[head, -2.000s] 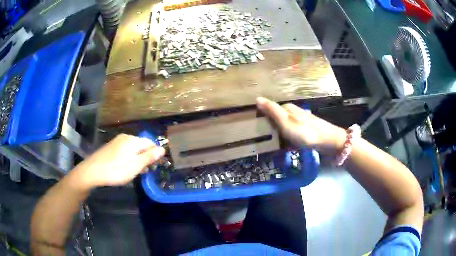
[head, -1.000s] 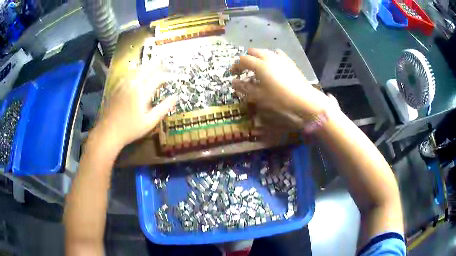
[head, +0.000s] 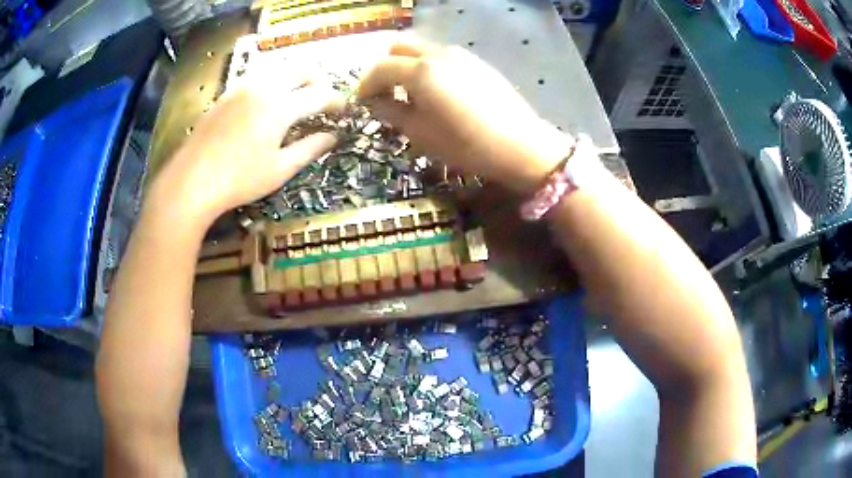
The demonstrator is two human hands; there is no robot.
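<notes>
A heap of small silvery connectors (head: 369,154) lies on the work plate (head: 509,47). My left hand (head: 238,149) is over the heap's left side, thumb apart from the fingers; I cannot tell whether it holds a connector. My right hand (head: 448,103) is over the heap, fingers bent down; a small light piece shows at its fingertips, but whether it is gripped is unclear. The near brass-coloured fixture (head: 364,257) sits on the plate's front part, its slot row and green strip uncovered, dark red blocks along its front. Neither hand touches it.
The far fixture (head: 332,21) stands at the back of the plate. A blue parts tray (head: 406,465) with scattered connectors is below the front edge. Blue trays (head: 65,201) are at left. A small white fan (head: 811,159) stands on the green bench at right.
The fixture, earlier held tilted over the tray with a slotted face showing, now rests on the plate with slots up. Since the last frame, my right hand has moved left over the heap.
</notes>
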